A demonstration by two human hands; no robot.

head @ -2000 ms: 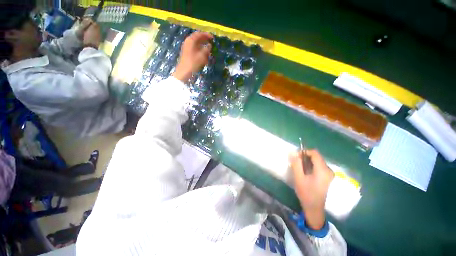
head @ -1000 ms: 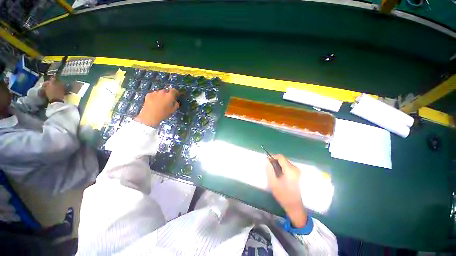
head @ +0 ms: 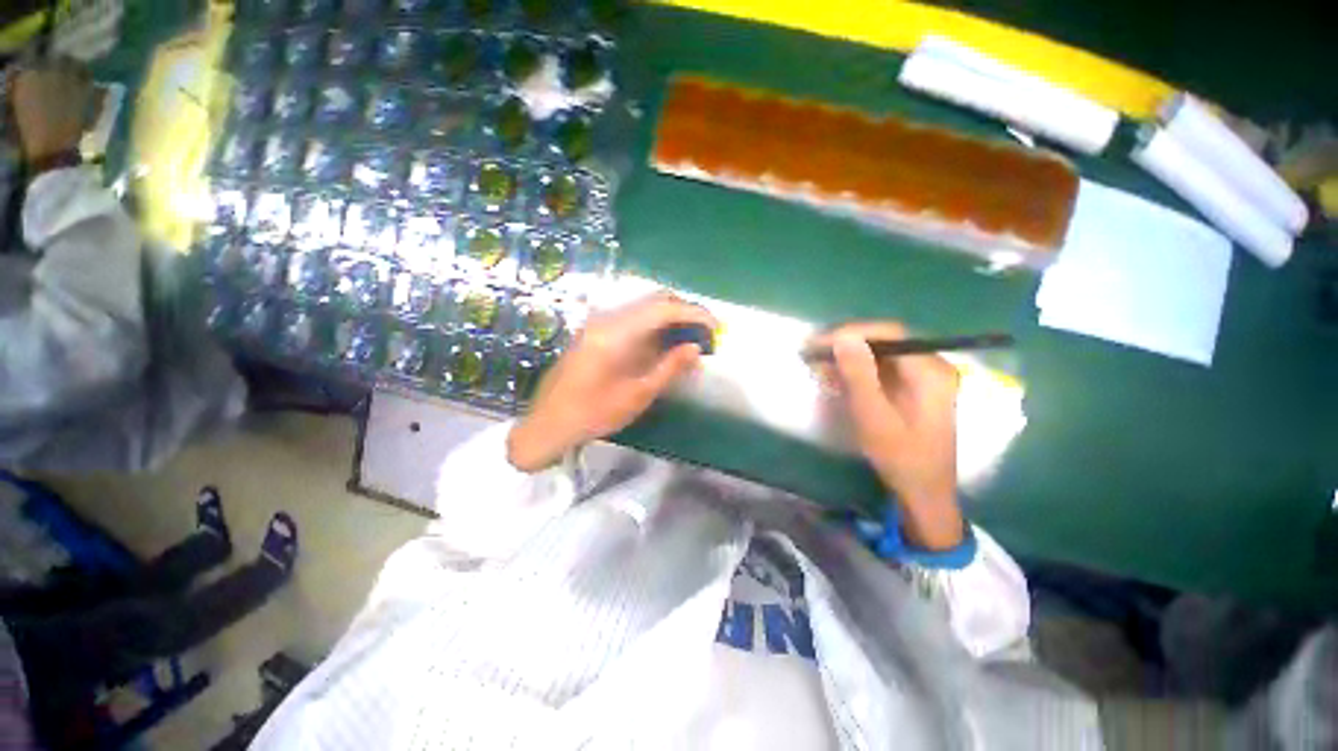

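My left hand (head: 624, 367) holds a small dark round module (head: 687, 338) in its fingertips, over the left part of the glaring white liner sheet (head: 756, 360). A bit of yellow shows at the module's right edge. My right hand (head: 895, 404) holds the dark slim tweezers (head: 939, 346), which lie nearly level, with the long part to the right; glare blurs the end near my fingers. The two hands are apart. A yellow strip (head: 989, 377) shows on the liner right of my right hand.
A clear blister tray (head: 352, 220) of round pieces fills the left, with a white scrap (head: 546, 88) on it. An amber stack (head: 866, 165) lies beyond the liner, with a pale sheet (head: 1142, 272) and white rolls (head: 1221, 179) rightward. Another person's sleeve (head: 96, 294) is at far left.
My left hand has come back from the tray to the liner and now holds a module. The tweezers have turned from pointing up to lying nearly level. The view has shifted downward.
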